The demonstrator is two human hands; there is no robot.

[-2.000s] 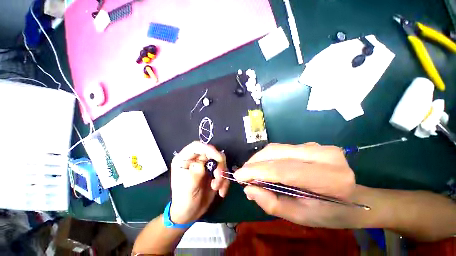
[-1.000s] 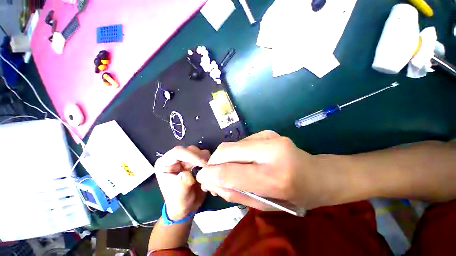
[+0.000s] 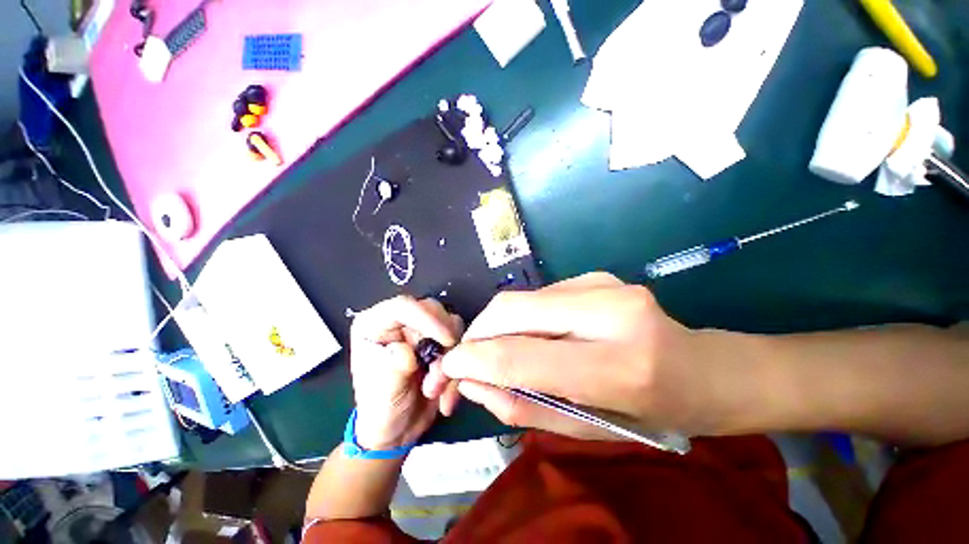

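Observation:
My left hand (image 3: 395, 367), bare with a blue wristband, holds a small black earbud housing (image 3: 428, 351) between thumb and fingers, just below the black mat's (image 3: 319, 202) near edge. My right hand (image 3: 595, 356) holds metal tweezers (image 3: 595, 419) like a pen, their back end pointing down right. Its fingertips are up against the housing. The tweezer tips are hidden behind my right fingers. A loop of thin wire (image 3: 398, 255), a small pale disc with wires (image 3: 384, 190) and a gold-yellow tape piece (image 3: 500, 227) lie on the black mat.
A white carton tray (image 3: 303, 345) with yellow parts stands left of the hands. A blue-handled screwdriver (image 3: 693, 259), a white bottle (image 3: 861, 115) and a white paper scrap (image 3: 680, 80) lie right. A pink mat (image 3: 351, 53) with orange and black parts is at upper left.
Compared with two seconds ago, my right hand is closer to my left and covers the tweezer tips. Since one second ago, the black housing shows more. The whole view has shifted.

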